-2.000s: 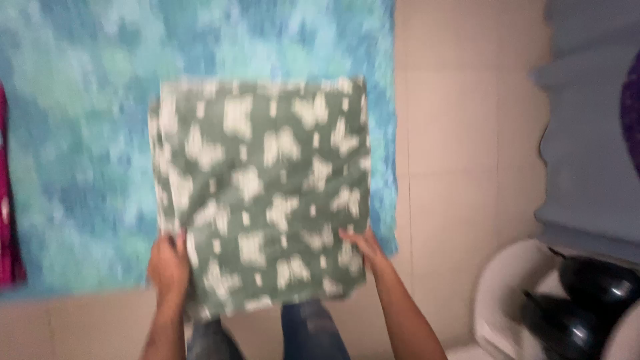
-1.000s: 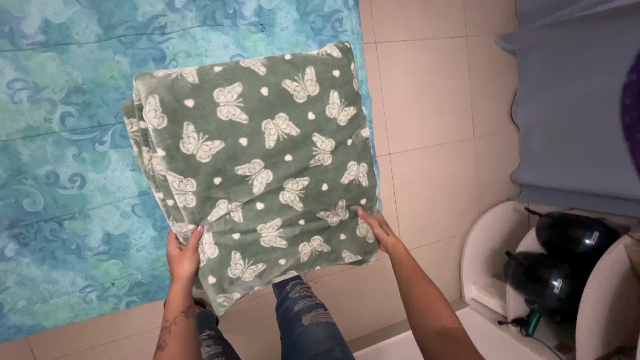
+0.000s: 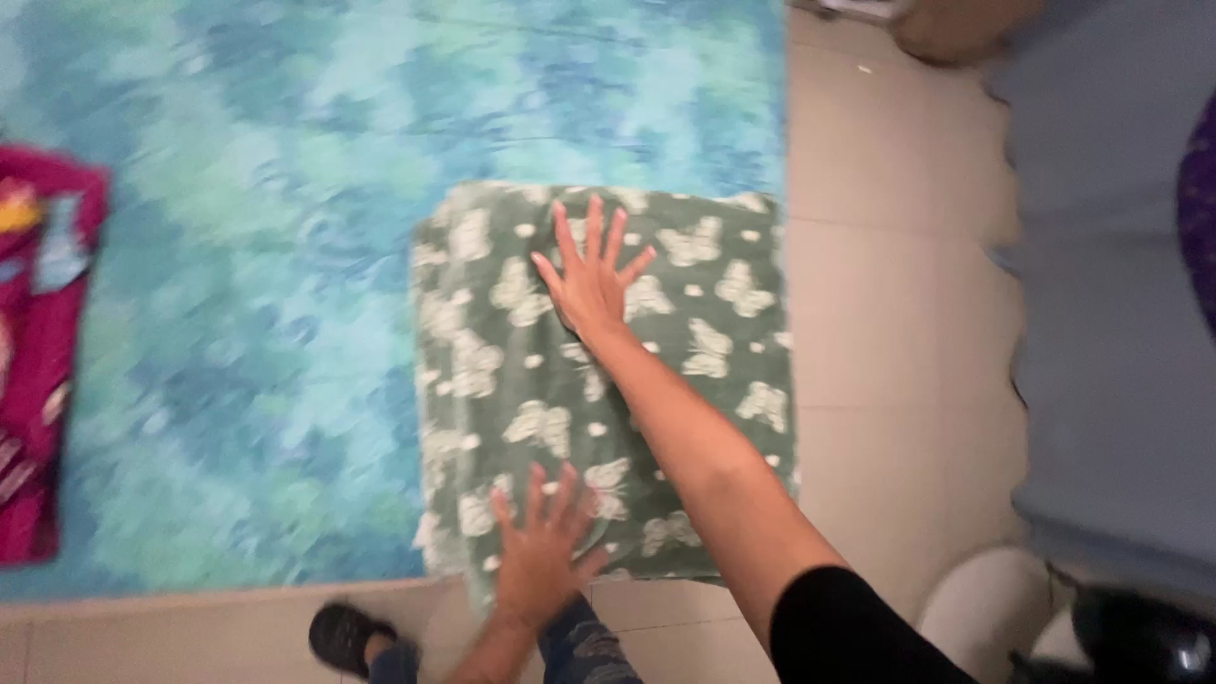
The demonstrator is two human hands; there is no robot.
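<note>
A folded green blanket [image 3: 708,347] with white butterflies lies at the near right corner of a blue-green patterned cloth [image 3: 237,313]. My right hand [image 3: 591,280] rests on its upper part, palm down and fingers spread. Over its lower left edge is my left hand [image 3: 543,551], blurred, fingers apart; whether it touches the fabric I cannot tell. Neither hand grips anything. At the far left lies a magenta cloth [image 3: 38,380] with coloured figures.
Pale floor tiles [image 3: 874,313] run along the right side. Beyond them hangs a grey-blue cloth [image 3: 1121,313]. At the lower right are a white curved container [image 3: 988,608] and a shiny black object [image 3: 1140,632]. My shoe [image 3: 347,638] is near the cloth's lower edge.
The folded blanket, held up between both hands before, is now down on the blue-green cloth. Both hands have let go of its sides, and my right hand has moved onto its upper part.
</note>
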